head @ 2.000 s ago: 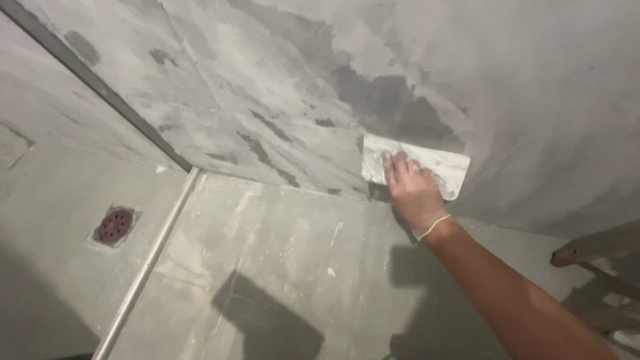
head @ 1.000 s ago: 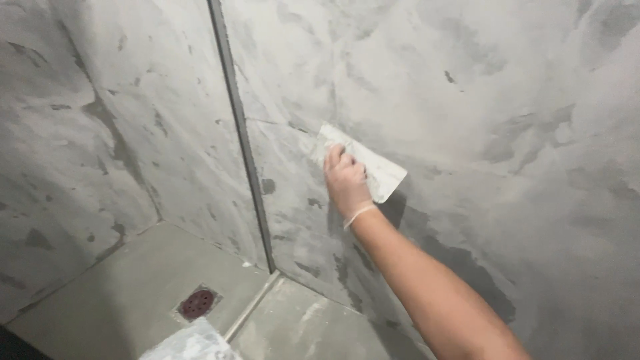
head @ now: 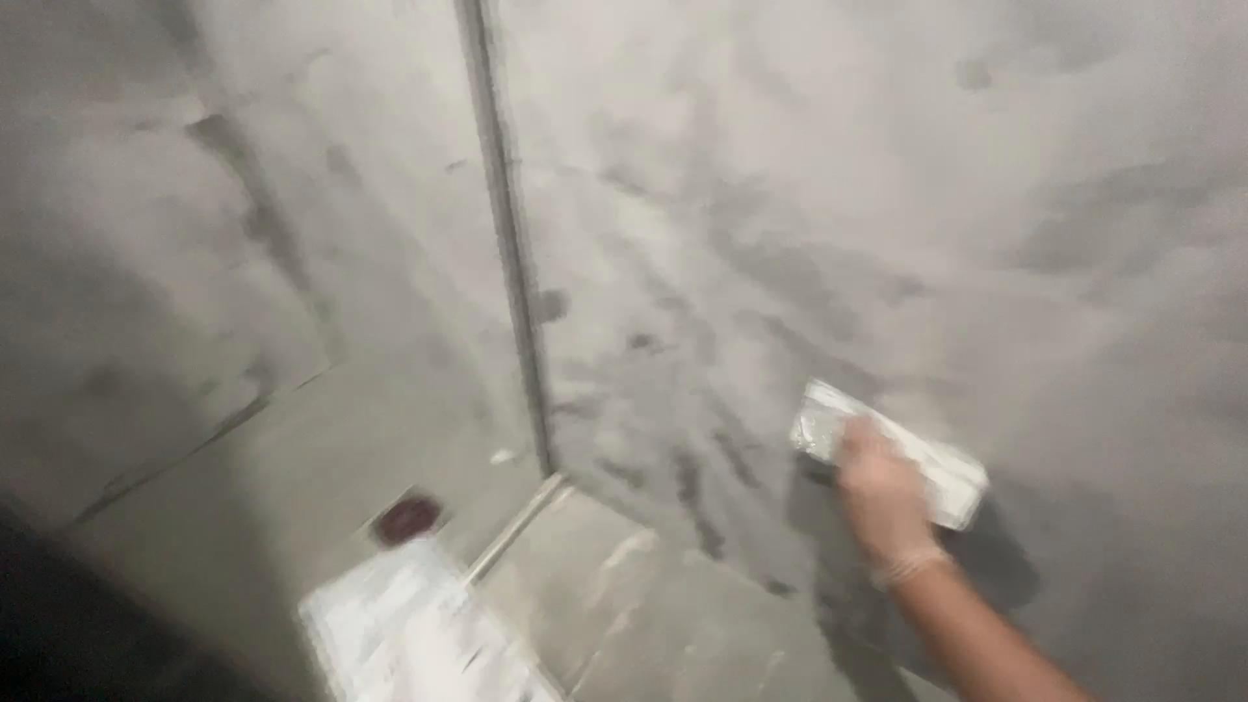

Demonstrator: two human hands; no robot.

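Note:
My right hand, in a thin clear glove, grips a plastering trowel whose blade is smeared with pale plaster. The trowel is at the lower part of the patchy grey wall, tilted down to the right; whether it touches the wall is unclear in the blur. A wide plaster-coated board or blade reaches in from the bottom edge, over the floor. Whatever holds it is out of view, and my left hand does not show.
A dark metal strip runs down the wall to a metal floor strip. A reddish floor drain lies left of it, just beyond the plaster-coated piece. Another plastered wall stands at the left.
Since one second ago my right hand and the trowel have moved down and right along the wall. More of the plaster-coated piece shows at the bottom; two seconds ago it was out of view.

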